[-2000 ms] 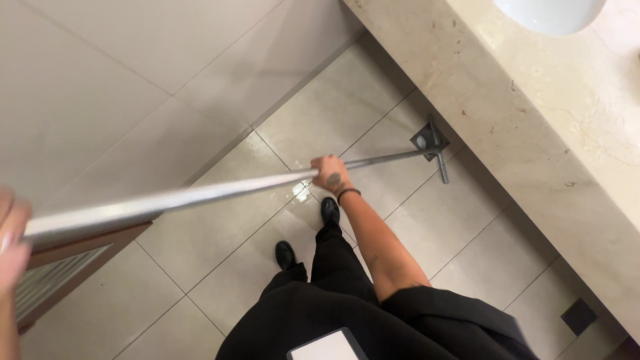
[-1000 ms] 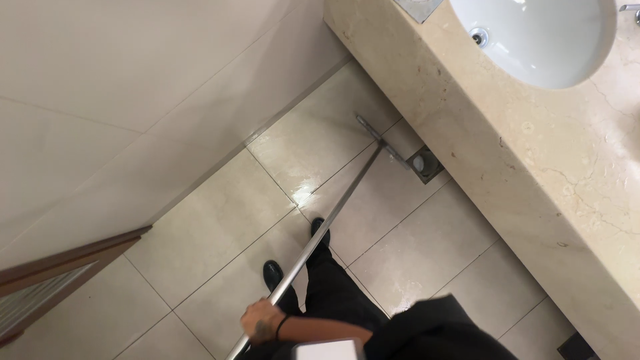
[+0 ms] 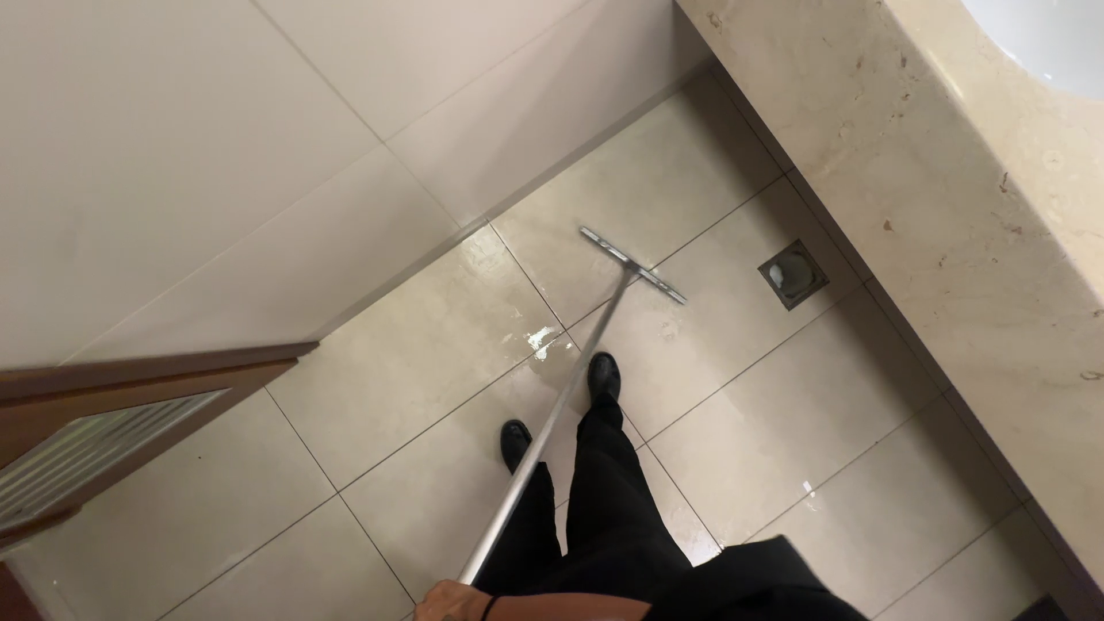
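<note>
A floor squeegee [image 3: 632,266] with a long metal pole rests its blade on the tiled floor, ahead of my black shoes. Its pole slants down past my legs to the bottom edge of the view, where my right hand [image 3: 450,601] is closed around it. A dark band circles that wrist. My left hand is out of view. To the right of the blade, a square floor drain [image 3: 793,274] is set in the tiles, with something whitish in it. Wet, shiny patches [image 3: 542,341] show on the floor near my shoes.
A beige stone counter [image 3: 975,216] with a white basin [image 3: 1048,39] runs along the right. A tiled wall [image 3: 345,155] borders the upper left. At the left stands a brown-framed louvred door [image 3: 112,427]. A dark square piece lies at the lower right edge.
The squeegee blade was at the drain two seconds ago and now lies to its left. My left hand, at the left edge two seconds ago, has left the view. My right hand has moved nearer my body.
</note>
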